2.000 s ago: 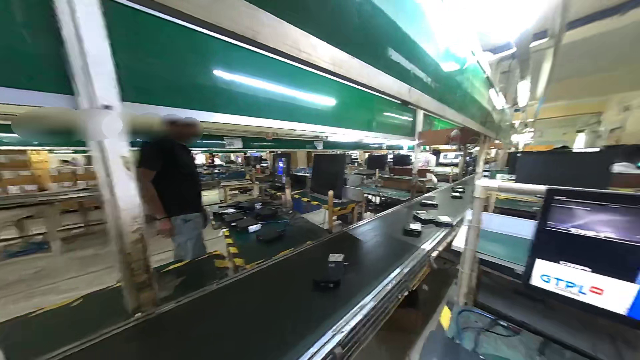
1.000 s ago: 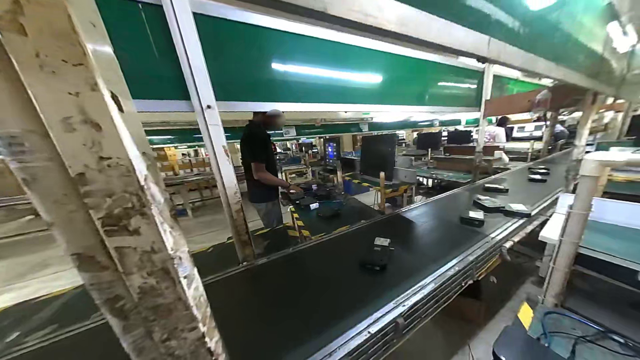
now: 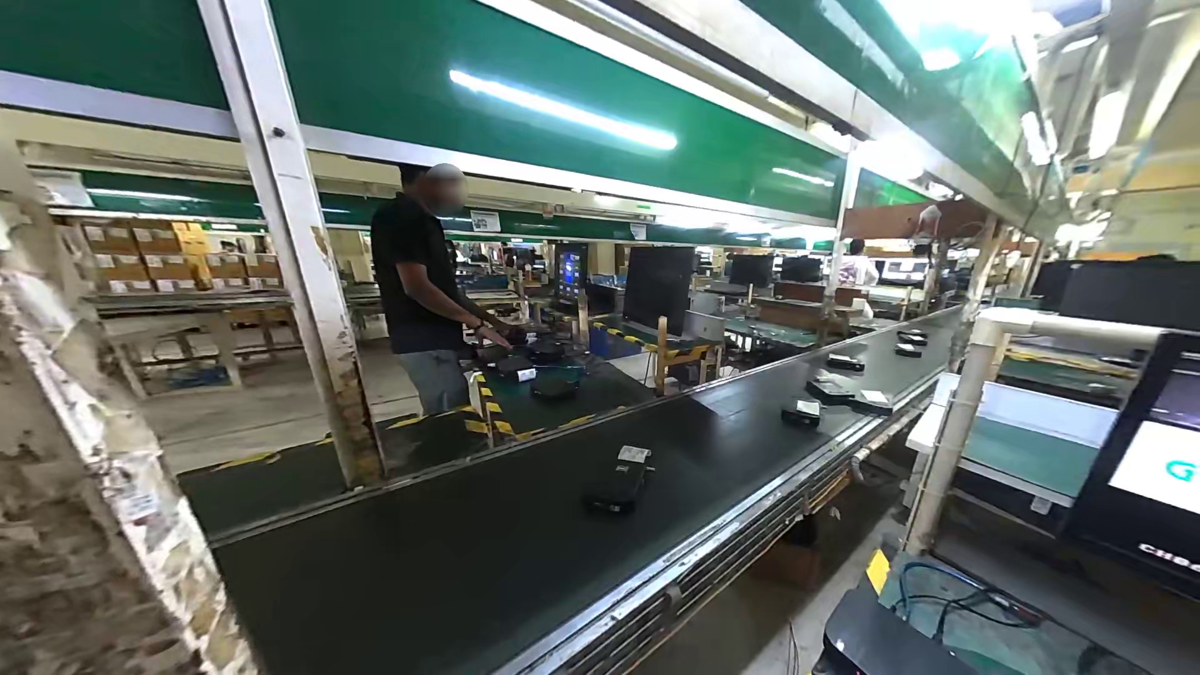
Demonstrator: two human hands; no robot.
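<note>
Neither my left hand nor my right hand shows in the head view. A black conveyor belt point(image 3: 450, 553) runs from the lower left to the far right. On its middle lies a black electronic device point(image 3: 619, 480) with a pale label at one end. Farther along, a small device point(image 3: 802, 412) lies near a loose group with pale labels, among them a labelled device point(image 3: 872, 402) at the belt's right side. Several more dark devices sit beyond them. At the lower right is a black object point(image 3: 881, 637) beside coiled cables point(image 3: 966, 595).
Across the belt, a co-worker point(image 3: 417, 281) stands with hands over black devices point(image 3: 553, 386) on a dark table. A scuffed post point(image 3: 94, 506) stands close at left, a metal upright point(image 3: 300, 244) behind it. At right are a pipe frame point(image 3: 956, 450) and a monitor point(image 3: 1148, 469).
The view has swung left and then back right. The co-worker's arms, lower two seconds ago, now reach forward over the devices on the table.
</note>
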